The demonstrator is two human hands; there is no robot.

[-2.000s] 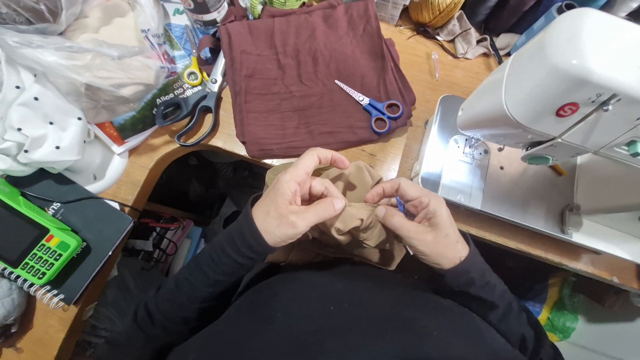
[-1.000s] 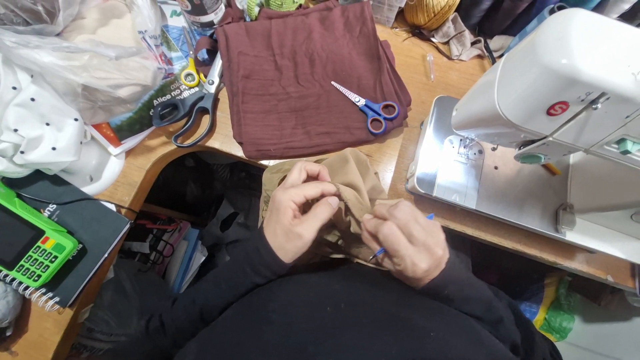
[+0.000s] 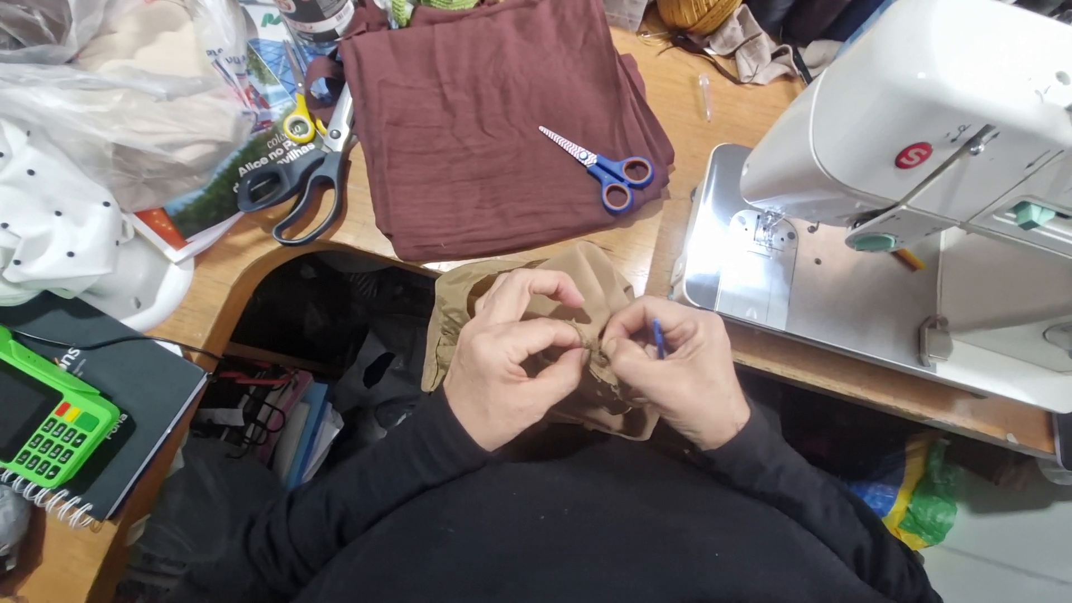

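Tan fabric [image 3: 590, 280] lies bunched over my lap at the table's front edge. My left hand [image 3: 519, 360] pinches a frayed, gathered edge of it between thumb and index finger. Just to the right, my right hand [image 3: 674, 368] grips the same edge with its fingertips. A thin blue tool [image 3: 658, 337], perhaps a seam ripper, is tucked in the right hand's fingers, and its tip is hidden. Beyond both hands, blue-handled scissors [image 3: 615, 180] with patterned blades rest on a folded maroon cloth [image 3: 486, 126].
At the right stands a white sewing machine [image 3: 879, 126]. Large black-handled scissors [image 3: 314, 180] and yellow-handled scissors [image 3: 300, 126] lie left of the cloth. Further left are a plastic bag [image 3: 159, 109], a green card terminal [image 3: 63, 419] and a dark spiral notebook [image 3: 159, 402].
The hands have come nearer to each other at the fabric's edge than two seconds ago. The tan fabric is folded differently, with a frayed edge now showing between the fingertips.
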